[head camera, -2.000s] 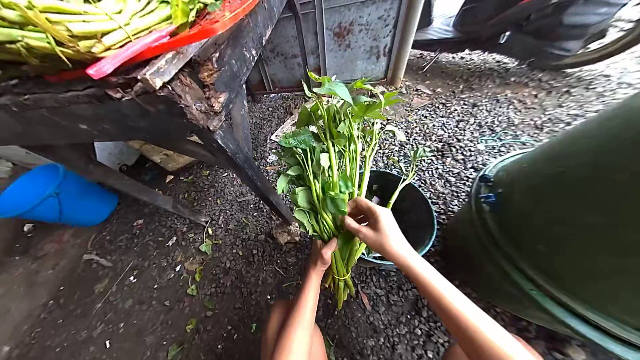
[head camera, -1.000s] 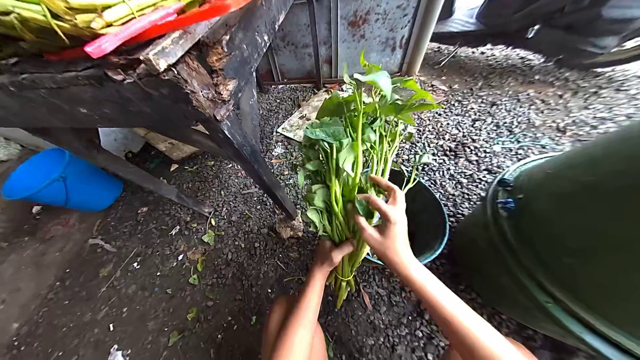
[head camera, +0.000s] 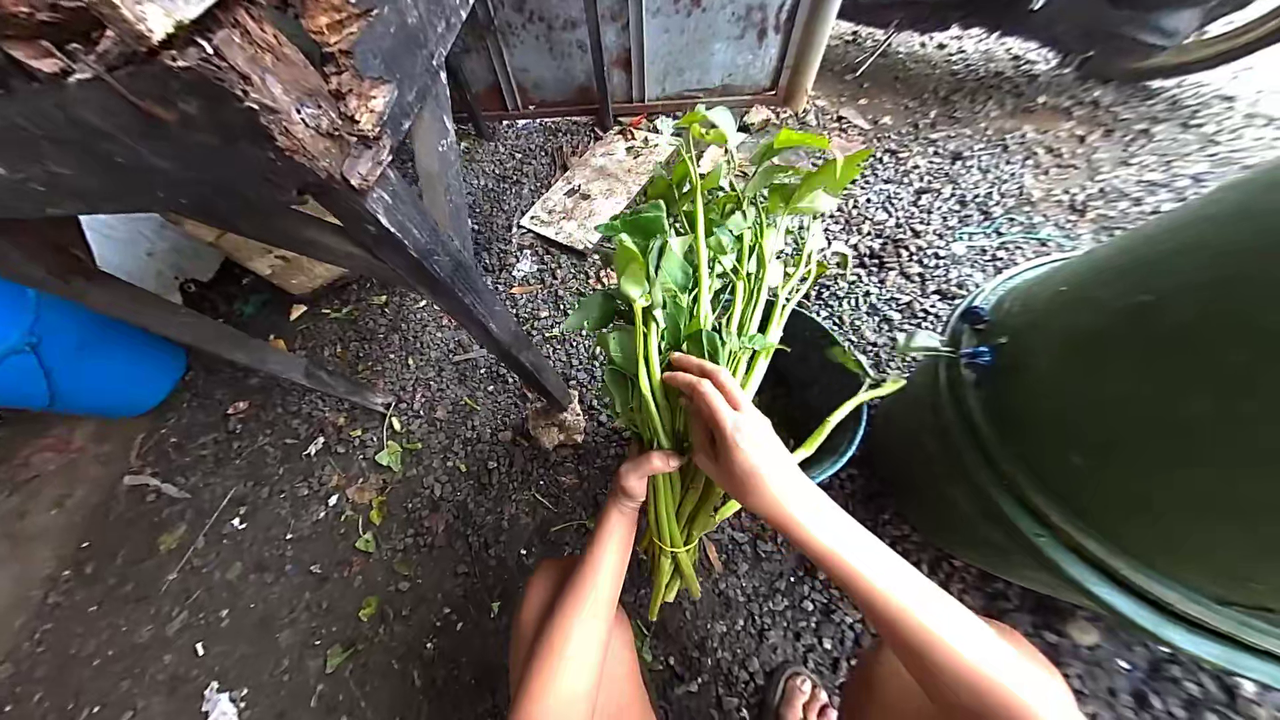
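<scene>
A bundle of leafy green stalks (head camera: 700, 290) stands upright in front of me, its leaves at the top. A thin yellow band (head camera: 675, 546) circles the stalks near their cut ends. My left hand (head camera: 645, 478) is closed round the lower stalks, above the band. Higher up, on the right side, my right hand (head camera: 730, 430) touches the stalks with bent fingers; whether it grips any is hidden. One stalk (head camera: 850, 415) sticks out to the right from under my right arm. Behind the bundle is a dark bucket (head camera: 835, 400) with a blue-green rim, partly covered by leaves.
A worn wooden table (head camera: 400, 260) with a rotting corner stands at left, one leg on a stone (head camera: 556, 422). A blue bucket (head camera: 90, 350) lies beyond. At right is a large green barrel (head camera: 1130, 400). A flat board (head camera: 600, 190) rests on the gravel near a metal panel (head camera: 700, 50).
My right hand's fingers, spread more widely a second ago, are now closer against the stalks. One stalk now sticks out to the right below the leaves. The view has shifted.
</scene>
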